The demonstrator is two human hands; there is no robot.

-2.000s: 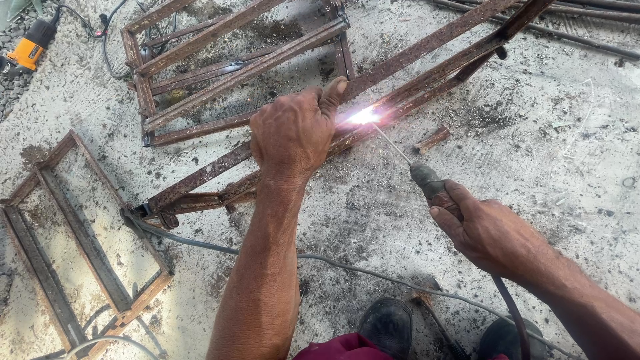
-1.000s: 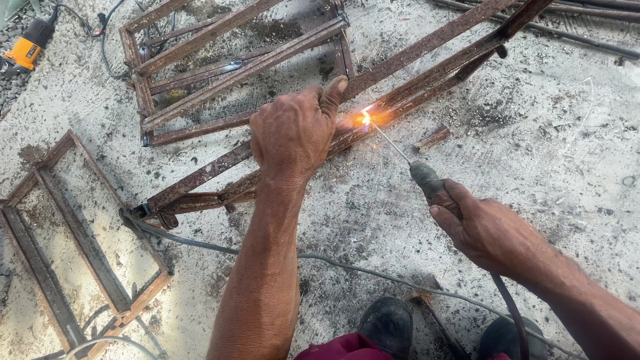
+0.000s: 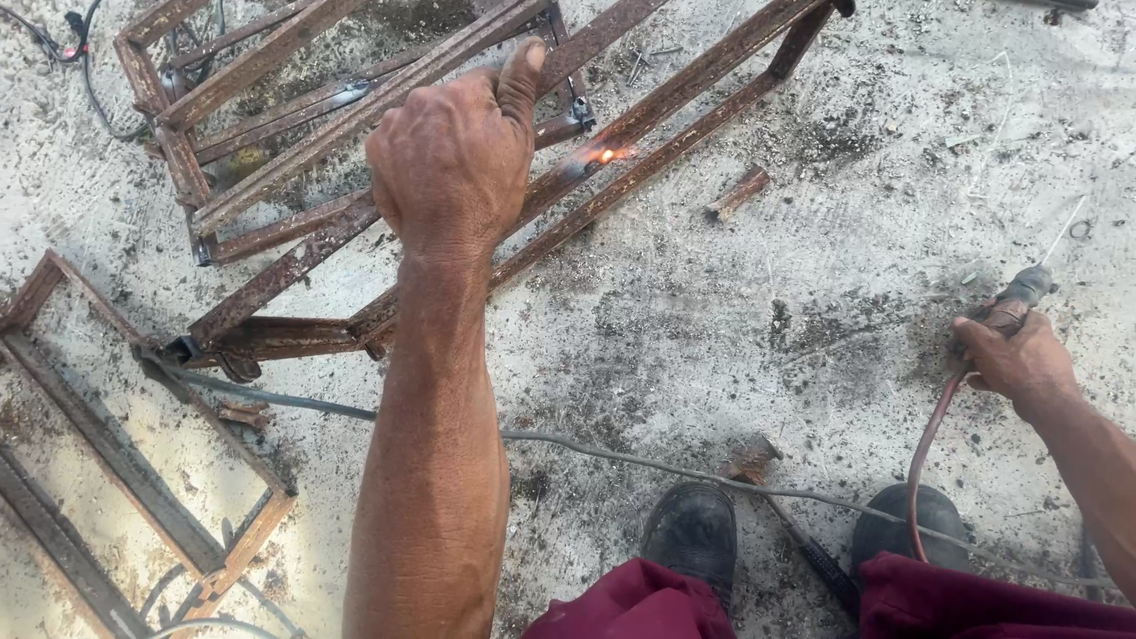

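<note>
My left hand is closed around a rusty steel angle bar of a welded frame, thumb pointing up. To its right, a small weld spot glows orange on the neighbouring rusty bar. Well off to the right, my right hand grips a welding electrode holder. A thin electrode points up and away from its jaws, and a reddish cable hangs below it. The electrode touches no metal bar.
Another rusty steel frame lies at the upper left, a third at the lower left. A short angle offcut is on the concrete. A grey cable crosses before my boots. A second cable with a black sleeve lies between them.
My right hand has drawn the electrode away from the bar to the right. The bright arc is gone, and a small glow remains. My left hand still grips the bar.
</note>
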